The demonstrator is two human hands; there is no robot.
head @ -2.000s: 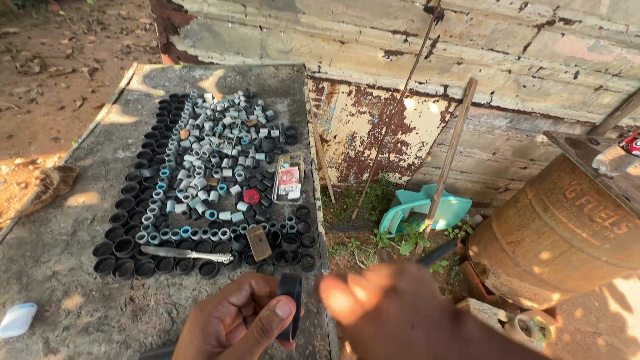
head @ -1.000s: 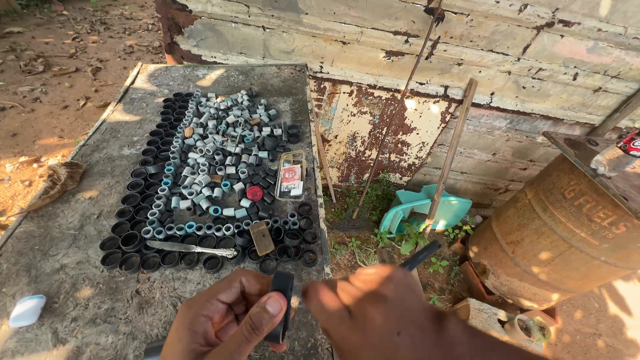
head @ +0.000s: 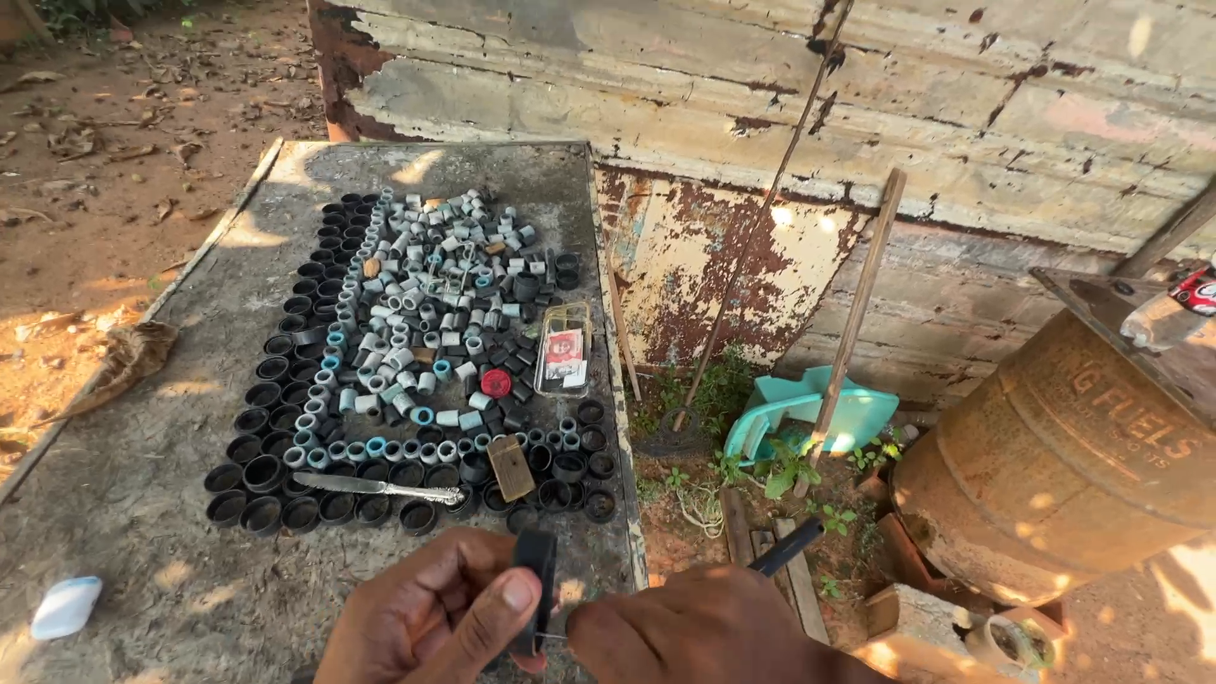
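My left hand [head: 442,608] pinches a black plastic ring [head: 535,579] upright between thumb and fingers, over the near edge of the table. Just right of it, my right hand [head: 693,632] is closed on a tool with a black handle [head: 788,546]; a thin metal shaft shows between the hand and the ring. Beyond my hands lie rows of black rings [head: 261,475], a line of grey pipe pieces [head: 356,450] and a heap of short grey pipe pieces [head: 456,313]. A table knife with an ornate handle [head: 380,486] rests across the black rings, beside a small brown block [head: 510,468].
The worn table [head: 123,532] carries a white case [head: 66,608], a red cap [head: 495,383] and a clear phone case [head: 562,351]. To the right stand a wooden pole [head: 860,323], a broken turquoise plastic piece [head: 864,418] and a rusty drum [head: 1054,456]. A painted wall [head: 665,85] rises behind.
The right hand has shifted slightly beside the ring, and the black handle's visible part has moved. The left hand keeps its hold on the ring.
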